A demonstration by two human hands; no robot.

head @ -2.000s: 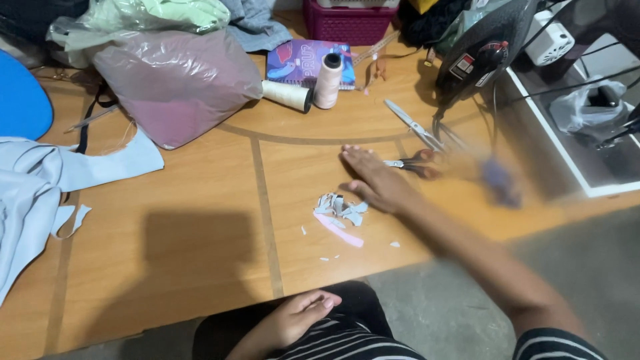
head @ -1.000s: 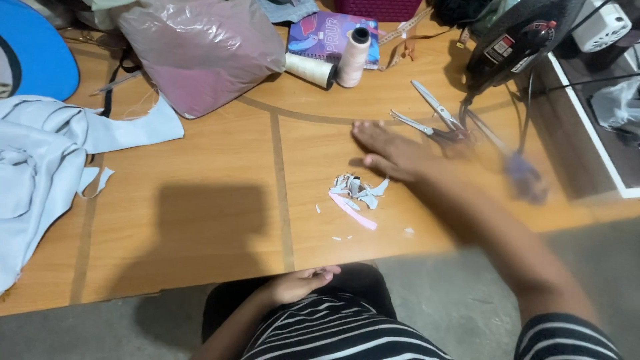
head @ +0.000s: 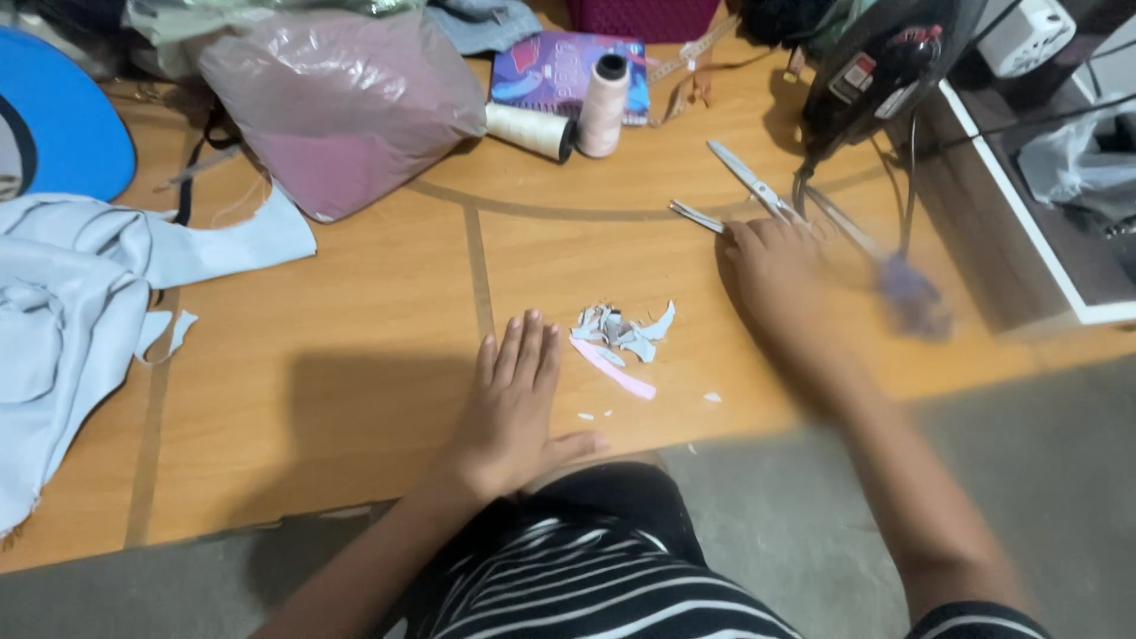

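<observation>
My left hand [head: 519,390] rests palm down on the wooden table [head: 355,311], fingers apart, just left of a small heap of light grey fabric scraps [head: 621,328]. A pink fabric strip [head: 621,371] lies under the heap's lower edge. My right hand [head: 772,266] covers the handles of small scissors [head: 697,216]; whether it grips them is hidden. Larger metal scissors [head: 750,180] lie just beyond its fingers, with their handle end partly hidden. To its right a blurred purple thing [head: 914,293] sits at the end of a pale strip.
Light grey cloth [head: 71,293] and a blue cap [head: 71,115] lie left. Behind are a plastic bag [head: 346,106], two thread cones [head: 601,111], a notebook [head: 568,71] and a magenta basket [head: 643,18]. A black corded machine [head: 874,75] stands at back right, near a white-edged unit [head: 1012,195].
My left hand has come up from my lap onto the table beside the scraps. My right hand has moved right, away from the scraps and onto the scissors.
</observation>
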